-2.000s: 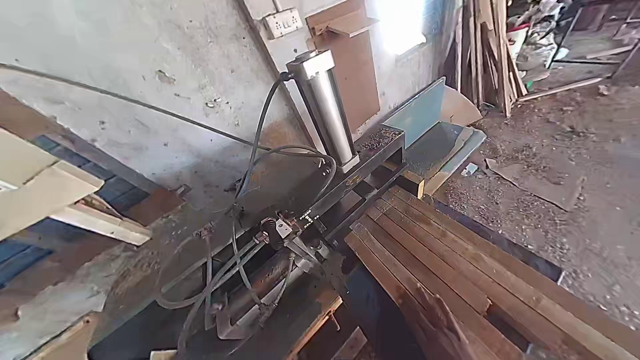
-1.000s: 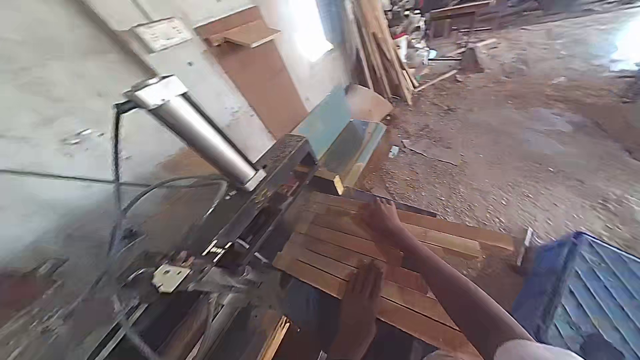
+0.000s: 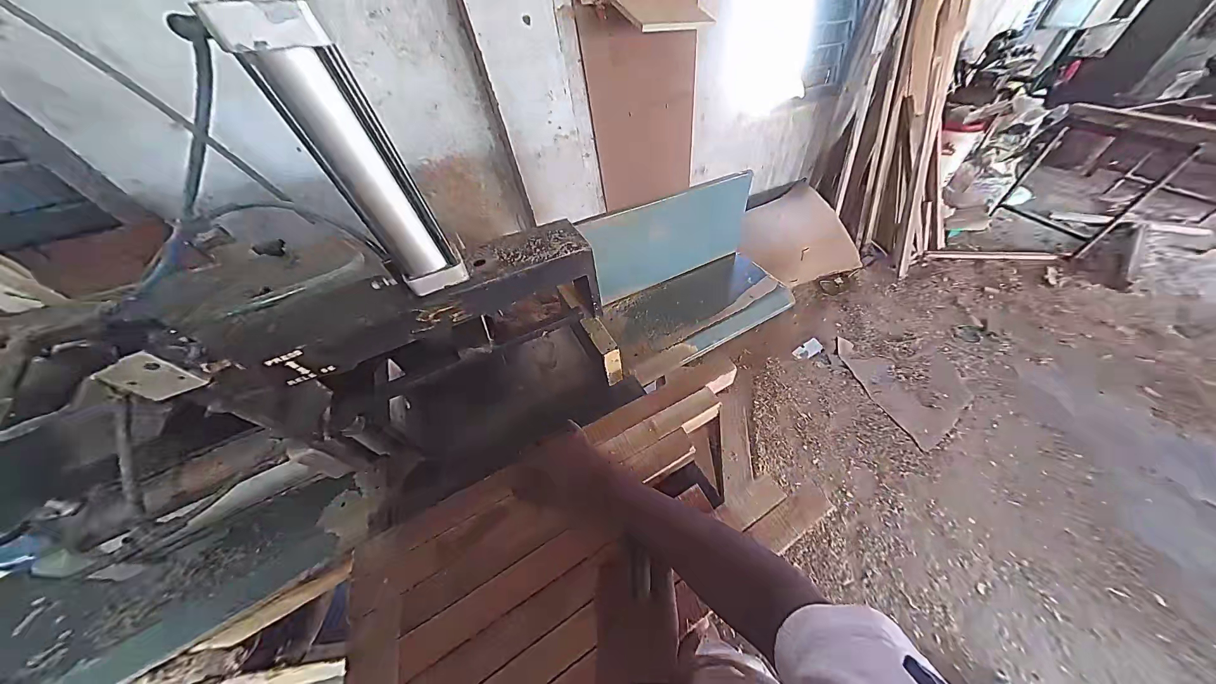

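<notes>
My right hand [image 3: 565, 470] is blurred and dark over the upper part of a panel of reddish-brown wooden slats [image 3: 503, 589], beside the black bed of a machine. Whether its fingers grip the wood cannot be told. Its forearm reaches in from the lower right, ending in a white sleeve. I cannot make out my left hand. Shorter wooden strips [image 3: 665, 456] with pale cut ends lie just beyond my right hand. A silver pneumatic cylinder [image 3: 351, 152] is mounted at a slant on the black metal machine frame [image 3: 532, 252], with a dark hose at its top.
A metal bracket [image 3: 152, 375] juts out at left. Light-blue panels [image 3: 665, 237] stand and lie behind the machine by the wall. Long wooden boards [image 3: 902, 123] lean farther back. Wood chips and a flat brown scrap [image 3: 902, 389] litter the floor at right.
The view has swung and come closer to the machine. Both hands lay on the slats a second ago; now only the right one can be made out. The slats now lie differently, as a panel nearer the machine.
</notes>
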